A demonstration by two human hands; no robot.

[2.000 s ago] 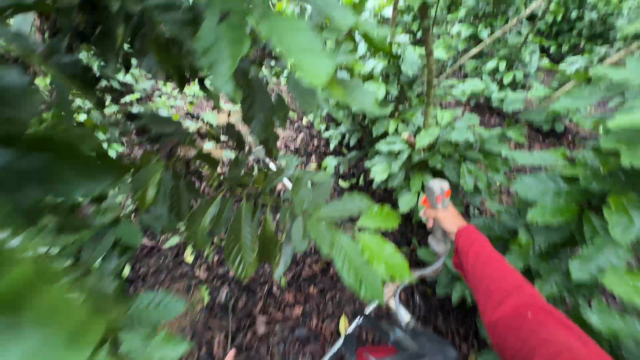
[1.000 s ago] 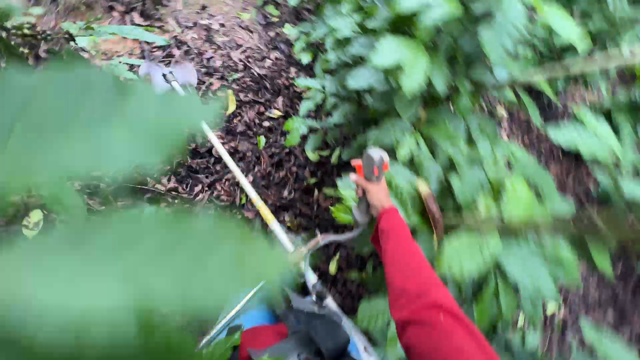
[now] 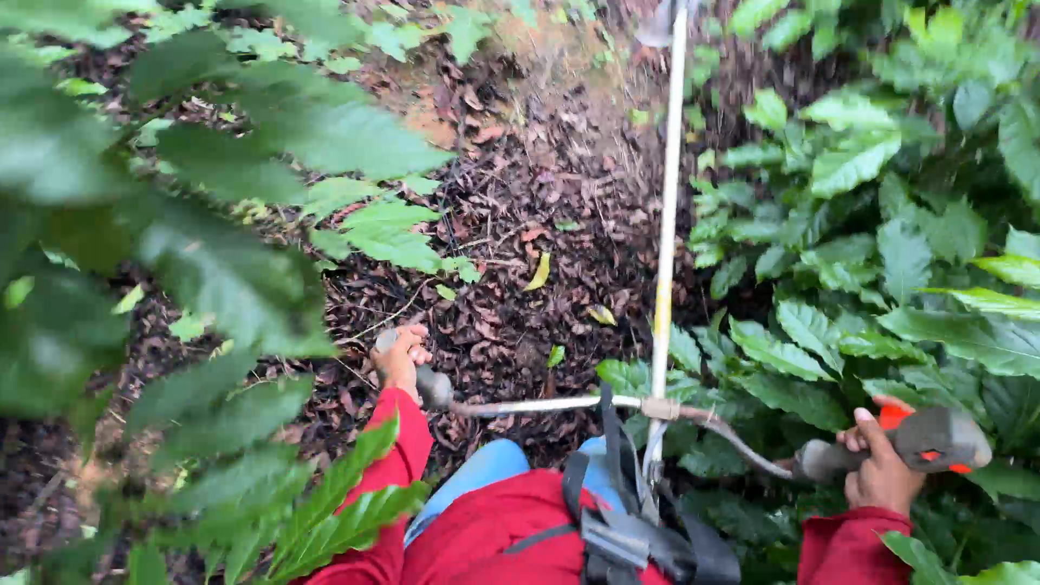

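Note:
A brush cutter's long pale shaft (image 3: 668, 203) runs up the right of centre to a blurred cutting head with a guard (image 3: 655, 28) at the top edge. Its handlebar (image 3: 536, 405) crosses in front of my body. My left hand (image 3: 396, 361) is closed around the grey left grip. At the right, my right hand (image 3: 881, 471) holds the control grip (image 3: 934, 439), which has orange triggers. A black harness (image 3: 621, 536) hangs at my waist beside the shaft. The engine is not in view.
Leafy green bushes (image 3: 845, 325) stand close on the right, against the right grip. Large blurred leaves (image 3: 236, 260) hang near the camera on the left. Brown leaf litter (image 3: 520, 317) covers the ground between, with bare soil (image 3: 422, 122) farther up.
The view has swung a lot. My left hand, not visible one second ago, now shows on the left grip. The shaft, slanted then, stands nearly upright in the picture. My right hand stays on its grip.

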